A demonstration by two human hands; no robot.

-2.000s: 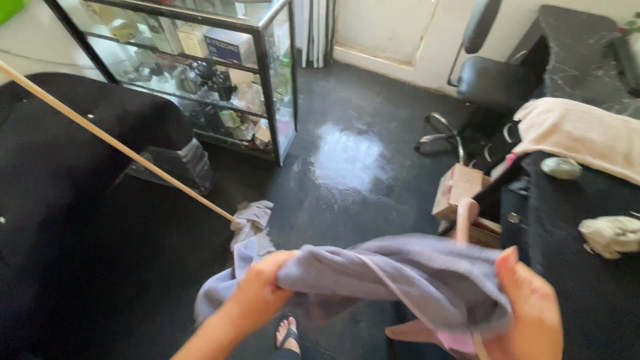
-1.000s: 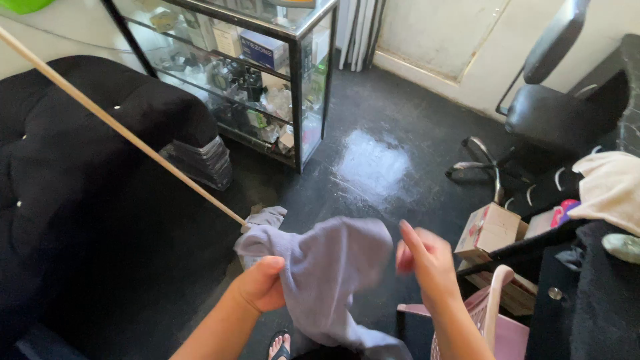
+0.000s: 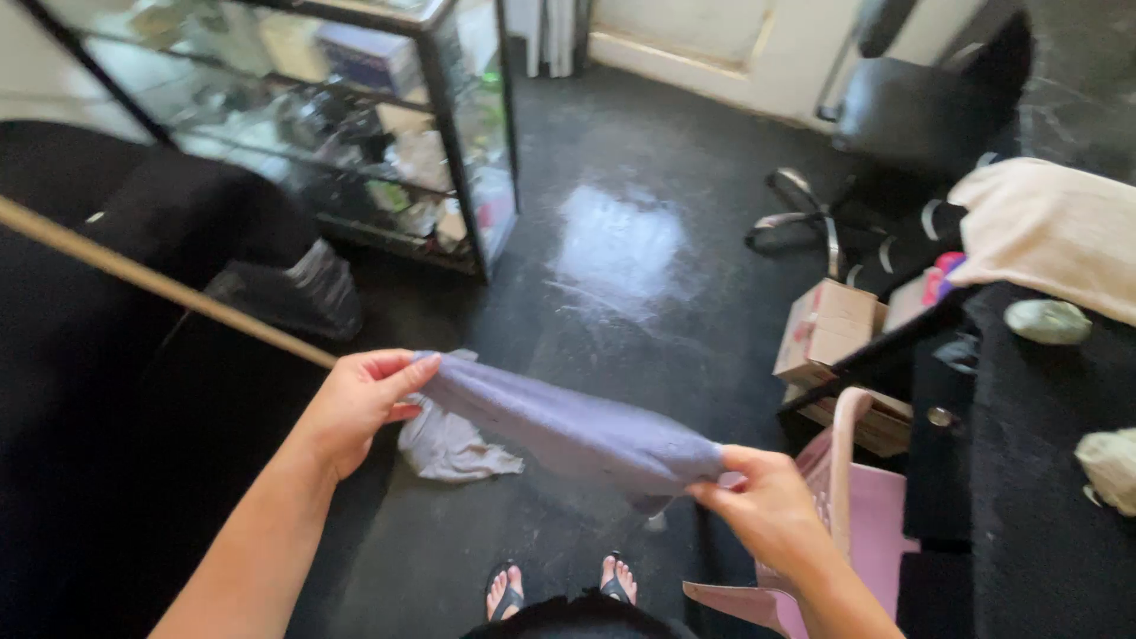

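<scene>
A bluish-grey cloth [image 3: 568, 426] hangs stretched between my two hands, above the dark floor. My left hand [image 3: 368, 399] pinches one end of it between thumb and fingers. The other end is gripped by my right hand [image 3: 759, 493], which is lower in the view. Behind the cloth, a light grey rag [image 3: 453, 444] lies on the floor. A long wooden pole [image 3: 169, 288] slants from the left edge down to behind my left hand; its lower end is hidden.
A glass display cabinet [image 3: 435, 98] stands ahead, beside a black tufted sofa [image 3: 133, 213]. To the right are a swivel chair [image 3: 914, 106], cardboard boxes [image 3: 825, 324], a pink plastic basket [image 3: 870, 524] and a black-covered table [image 3: 1047, 426] with a cream cloth [image 3: 1047, 222]. My sandalled feet [image 3: 506, 590] are below.
The cloth was bunched in my left hand a second ago, with my right hand apart from it. Now both hands hold it, spread out between them.
</scene>
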